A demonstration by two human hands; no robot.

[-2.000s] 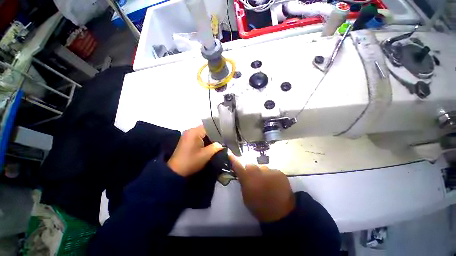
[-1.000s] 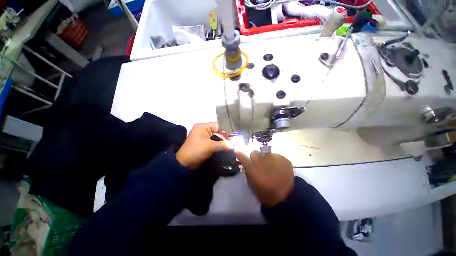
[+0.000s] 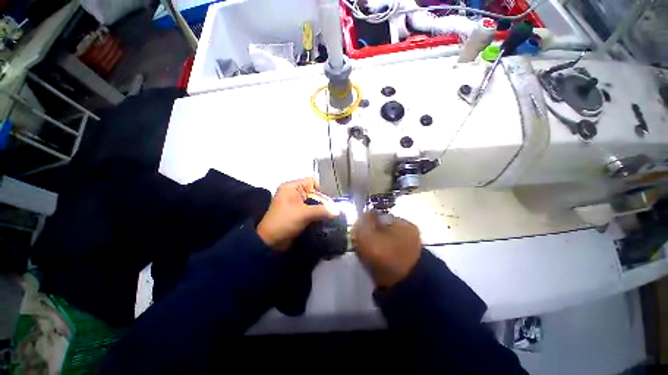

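The black garment piece lies in a heap left of the needle and hangs over the table's left and front edges. My left hand grips its narrow end by the bright lamp spot, thumb and fingers pinched. My right hand is beside the presser foot, fingers curled and slightly blurred; what its fingertips hold, if anything, is hidden. The white sewing machine head stands just behind both hands. The needle is lost in the glare. The tension dial shows on the head front.
A grey post with a yellow ring rises above the head. Behind stand a white bin with clear bags and a red tray with spools. A green basket is at floor left. A small packet lies below the table at right.
The head camera view has shifted a little. My right hand has moved up and closer to the foot, its fingers more curled. My left hand keeps its grip on the cloth.
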